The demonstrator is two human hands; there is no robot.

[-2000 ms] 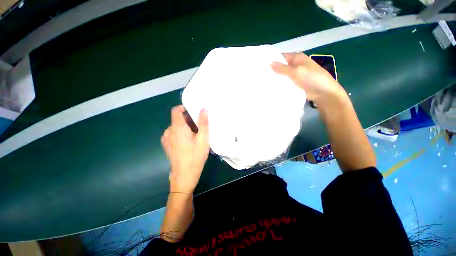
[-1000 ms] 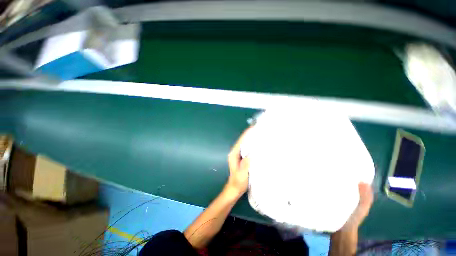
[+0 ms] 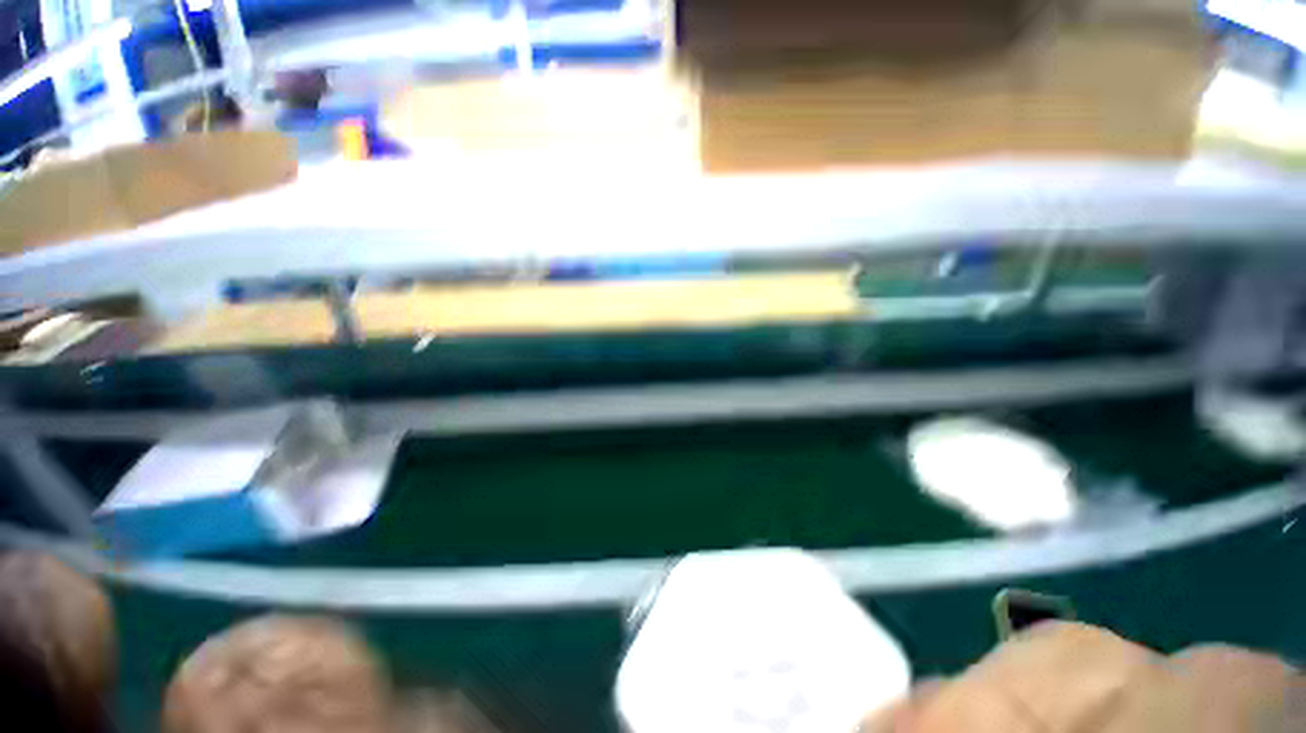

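Note:
The white many-sided unit [image 3: 759, 652] shows at the bottom centre over the green bench, its lower part cut off by the picture's edge. My left hand [image 3: 272, 680] is at the bottom left, large, blurred and cut off. Its fingertips are apart, away from the unit, with nothing seen between them. My right hand [image 3: 1117, 687] is large and blurred at the bottom right. It overlaps the unit's right edge in the picture; its fingertips are unclear, and I cannot tell if it touches the unit.
An open white-and-blue carton [image 3: 186, 523] lies at the left behind the near rail [image 3: 473, 587]. A bagged white piece [image 3: 988, 473] lies at the right. A phone [image 3: 1031, 610] shows partly beyond my right hand. Brown cardboard [image 3: 945, 122] stands on the shelf beyond.
The view has tilted up to the shelving. My left hand has come off the unit and both hands look larger and closer to the camera. The unit sits lower in the picture.

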